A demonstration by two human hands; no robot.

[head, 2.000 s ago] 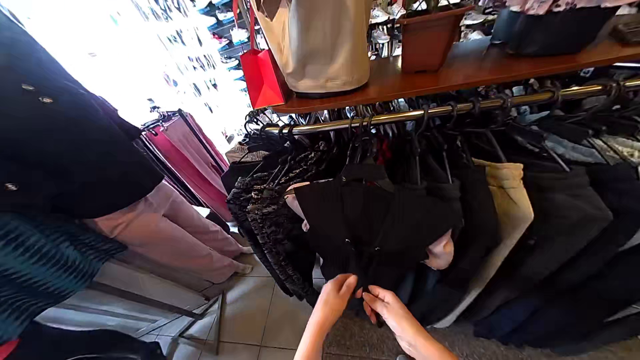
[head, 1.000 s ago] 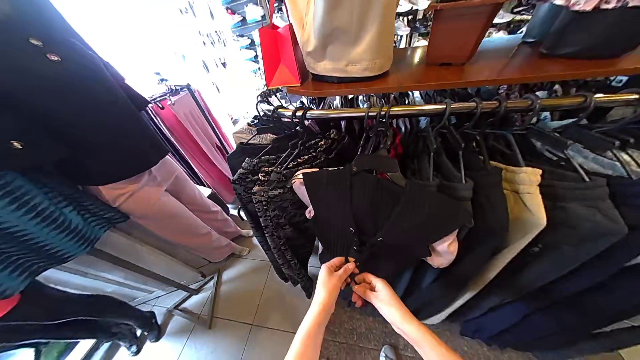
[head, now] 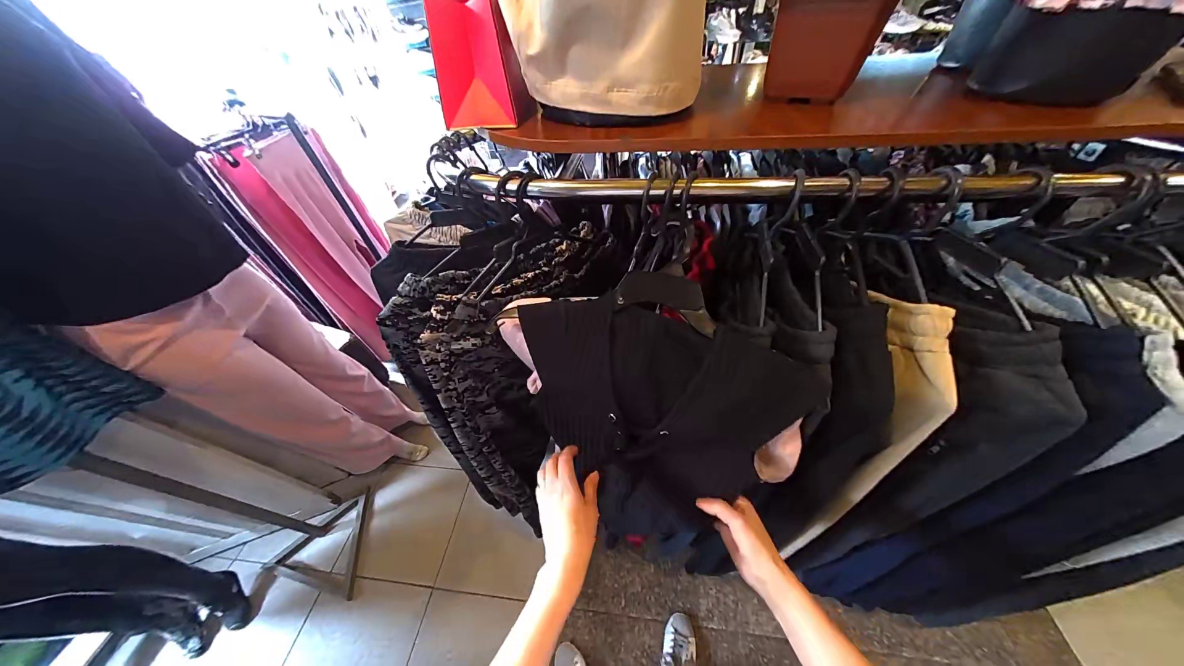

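Observation:
A black ribbed garment with small metal snaps or buttons down its front hangs on a black hanger at the front of the rail. Pink parts show at both of its sides. My left hand lies at its lower left edge, fingers partly hidden by or against the cloth. At the lower right edge my right hand touches the cloth with thumb and fingers close together. Whether either hand pinches the fabric is not clear.
A brass-coloured rail carries patterned trousers, beige trousers and dark trousers. Above it, a wooden shelf holds a red bag and a beige bag. Mannequin legs in pink trousers and a metal frame stand left.
My hands, close together at the garment's front a second ago, have moved apart to its two lower sides. The front edges now hang without fingers on them.

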